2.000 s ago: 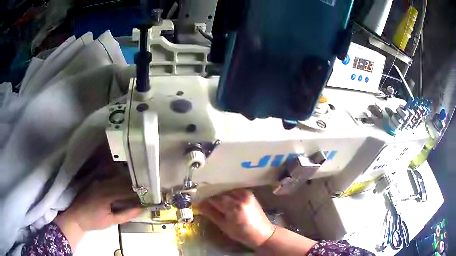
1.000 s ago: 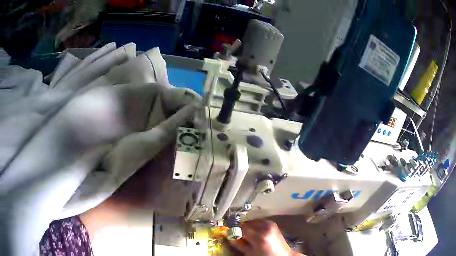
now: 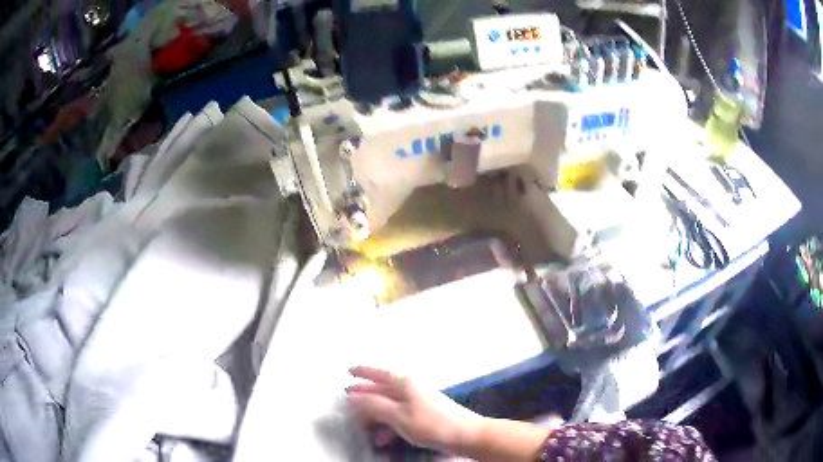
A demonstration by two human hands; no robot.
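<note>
A large off-white fabric piece (image 3: 171, 298) lies in folds left of the sewing machine (image 3: 433, 135) and runs down over the table's front edge. Part of it reaches close to the lit needle area (image 3: 370, 271). My right hand (image 3: 402, 411) is low in the middle, over the fabric at the front edge, palm down with its fingers apart. I see nothing held in it, but the underside of the palm is hidden. My left hand is out of view. The picture is blurred.
A clear tray (image 3: 587, 311) with dark items stands at the front table edge. Black-handled shears (image 3: 699, 235) lie on the right. A yellowish bottle (image 3: 723, 126) stands far right. The control box (image 3: 516, 42) is behind the machine.
The view has swung down and back from the machine. My right hand has left the needle area for the front edge. My left forearm, seen before, has gone out of view.
</note>
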